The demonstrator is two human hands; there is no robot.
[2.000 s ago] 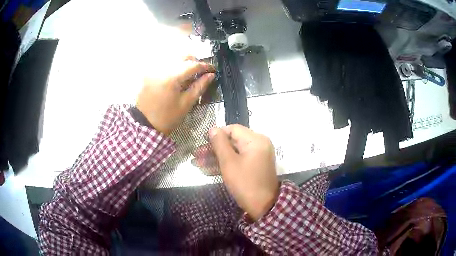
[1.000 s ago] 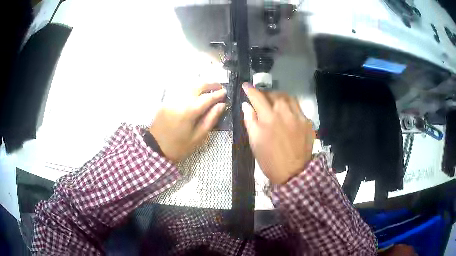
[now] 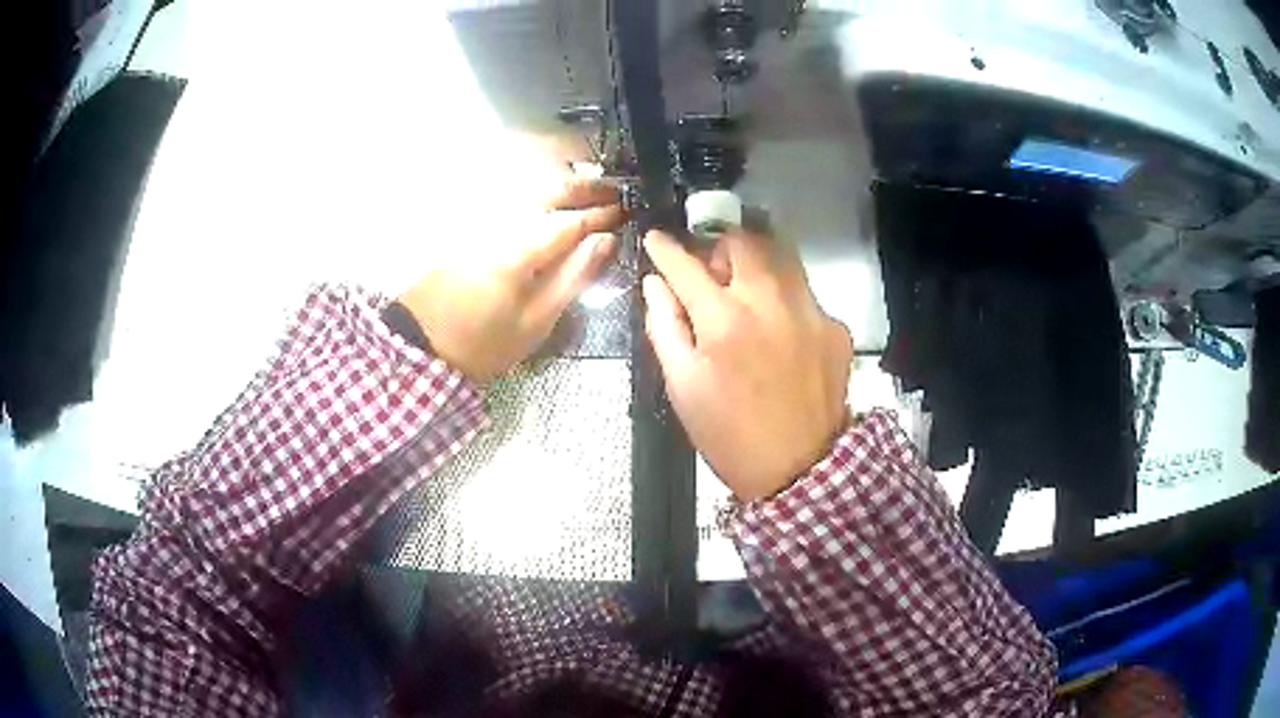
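A long black zipper tape [image 3: 656, 491] runs from the top of the view under the needle area and down over the table's front edge. A see-through mesh panel [image 3: 562, 463] lies along its left side. My left hand [image 3: 512, 288] has its fingertips at the presser foot [image 3: 618, 190], at the top of the mesh; whether they pinch the mesh is unclear. My right hand [image 3: 744, 344] rests its fingertips on the tape, just below the white roller [image 3: 715, 212]. The needle itself is too blurred to make out.
A pile of black strips [image 3: 1004, 337] lies right of my right hand, below the lit blue display [image 3: 1074, 160]. A blue-handled tool [image 3: 1210, 341] lies at the right. A dark stack [image 3: 98, 239] lies far left. Blue material [image 3: 1179, 624] shows lower right.
My right hand has moved up from the lower part of the tape to beside the foot. The tape now extends straight down past the table edge. In the last second, both hands shifted slightly up and left in view.
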